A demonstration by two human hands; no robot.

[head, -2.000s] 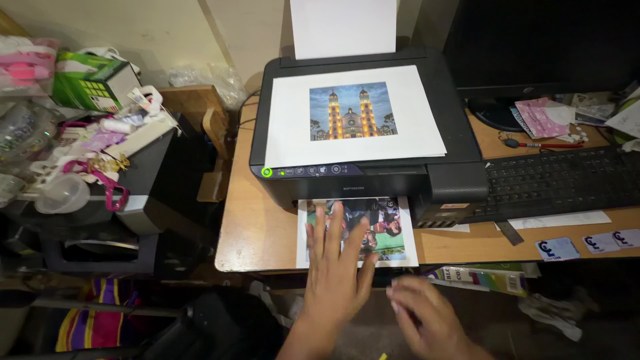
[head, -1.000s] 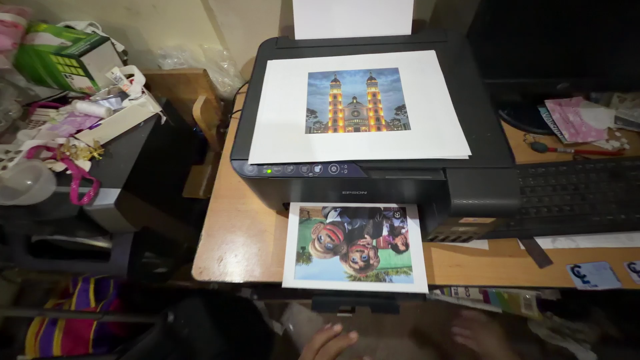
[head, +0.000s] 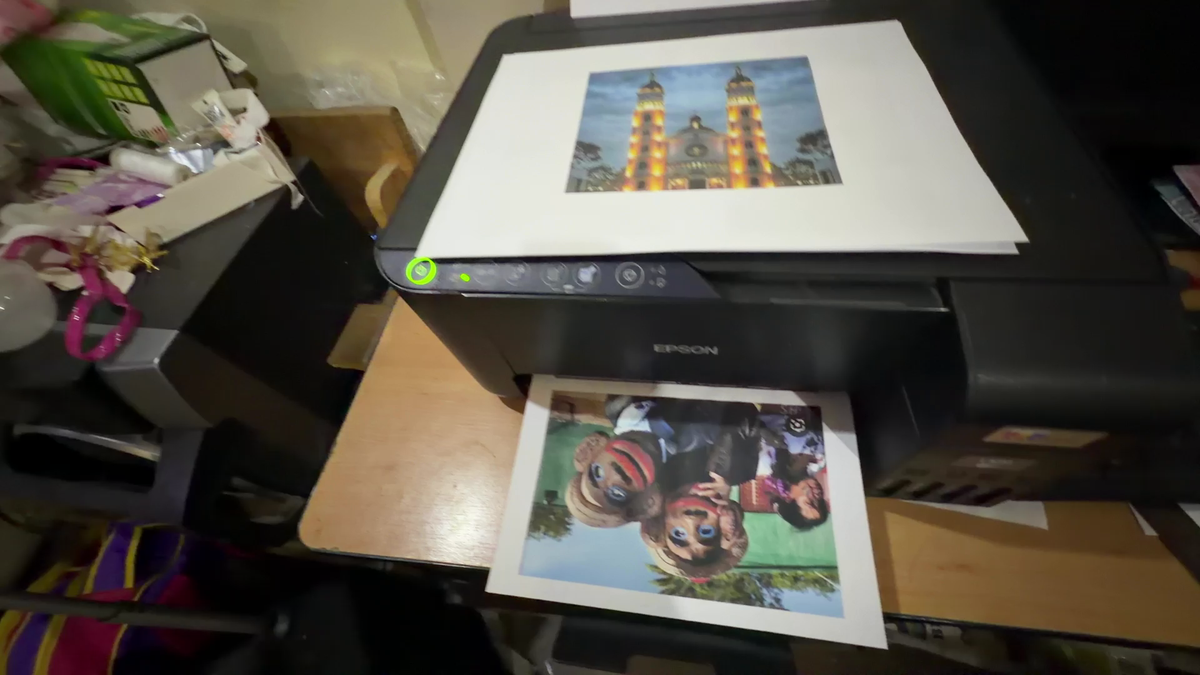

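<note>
Neither of my hands shows in the head view now. A black Epson printer (head: 806, 347) stands on a wooden desk (head: 422, 441), its power button ringed in green light. From its front slot a printed photo sheet (head: 684, 600) sticks out over the desk's front edge; its picture of large costume heads appears upside down. On the printer lid lie white sheets, the top one a print of a lit church with two towers (head: 703, 141). Whether the photo sheet's far end is free of the printer is hidden.
At the left, a dark machine (head: 234, 309) carries a pink strap (head: 98, 309), a white carton piece (head: 206, 192) and other clutter, with a green box (head: 122, 80) behind. Striped purple and yellow fabric (head: 112, 600) lies below. White paper (head: 994, 513) shows under the printer's right side.
My hands, earlier over and below the photo sheet, have moved down out of view. More of the photo sheet shows than two seconds ago. The view has moved closer to the printer.
</note>
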